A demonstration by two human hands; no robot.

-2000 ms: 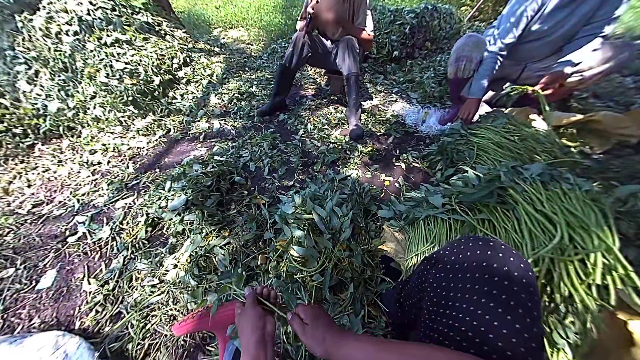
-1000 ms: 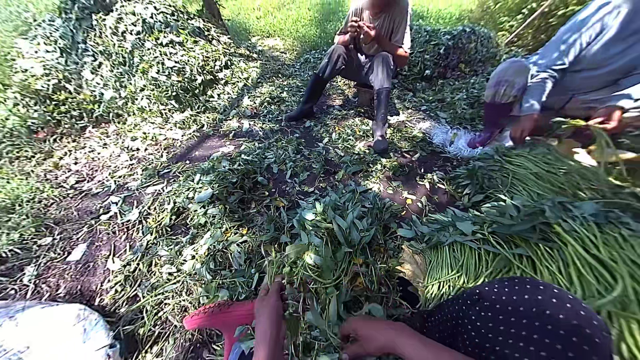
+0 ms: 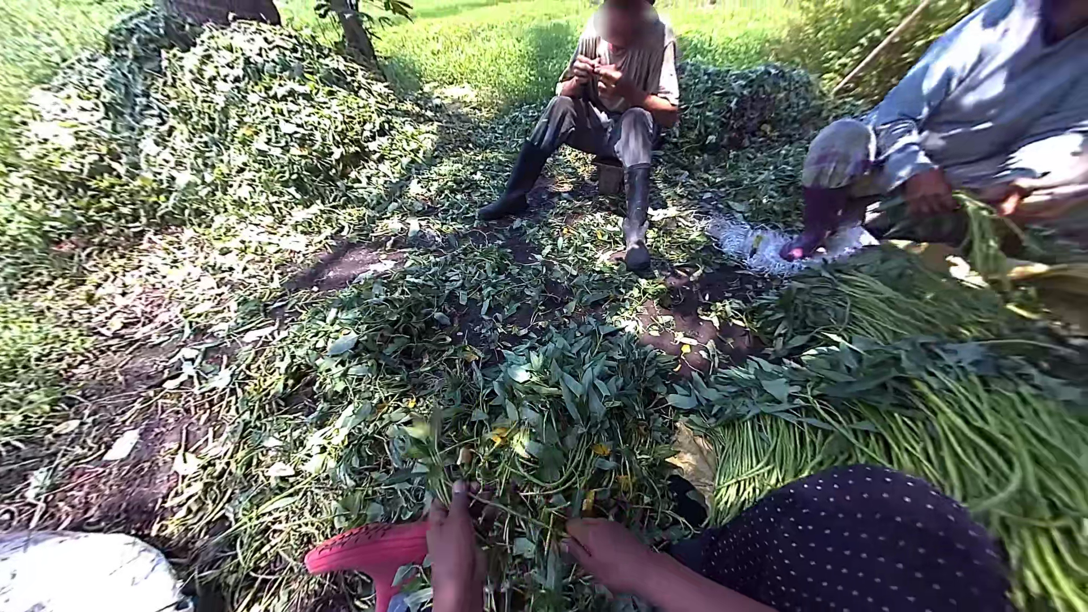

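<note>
At the bottom middle, my left hand [image 3: 456, 544] pinches a thin green leafy stem [image 3: 518, 510] beside the pink rubber boot [image 3: 374, 548]. To its right, my right hand [image 3: 608, 552] has thumb and finger closed on the same stem's other end. Beyond both hands lies a heap of leafy green stems [image 3: 561, 399] with a few yellow leaves. Rows of long trimmed-looking green stems [image 3: 935, 442] lie at the right, beside my knee in dark dotted cloth [image 3: 841, 544].
A person in black rubber boots [image 3: 636, 212] sits ahead. Another person in a light blue shirt [image 3: 960, 102] crouches at the right, holding greens over white plastic strands [image 3: 756, 242]. A large leaf pile [image 3: 255, 119] stands back left; a white sack [image 3: 85, 574] lies front left.
My hands have come apart from where they were close together two seconds ago. The seated person's hands are now raised at the chest. The view has shifted upward and left.
</note>
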